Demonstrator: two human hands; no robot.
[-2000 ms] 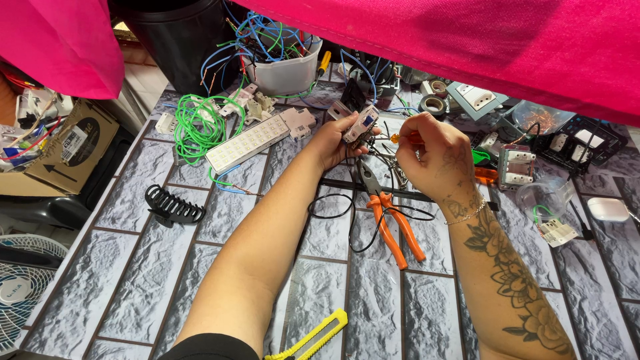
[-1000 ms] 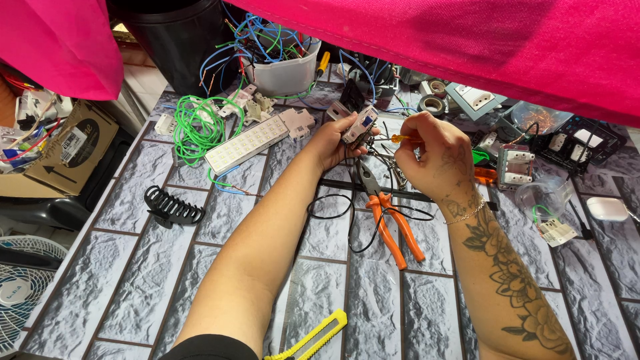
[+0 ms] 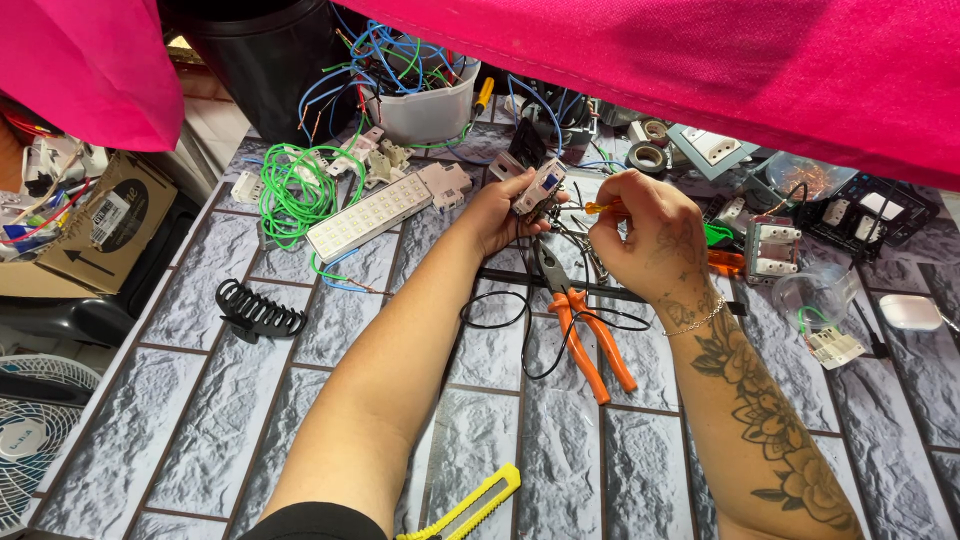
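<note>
My left hand [image 3: 501, 214] grips a small white electrical module with a blue part [image 3: 541, 186], held tilted above the table; a black wire hangs near it. My right hand [image 3: 649, 229] is closed around the yellow-orange handle of a small screwdriver [image 3: 598, 207], whose thin shaft points left at the module. Whether its tip touches the module cannot be told. Just below lie combination pliers with orange handles [image 3: 581, 330], jaws toward my hands, and a loop of thin black wire [image 3: 495, 325]. Screws and small metal parts [image 3: 589, 251] lie between my hands, partly hidden.
Coiled green wire [image 3: 296, 195] and a white LED light bar [image 3: 371, 215] lie left, near a black hair claw [image 3: 259, 311]. Behind stands a white tub of wires [image 3: 435, 109]. A yellow utility knife [image 3: 472, 506] lies in front. Sockets [image 3: 772, 251] and a clear cup [image 3: 810, 296] are right. Pink cloth [image 3: 675, 67] hangs above.
</note>
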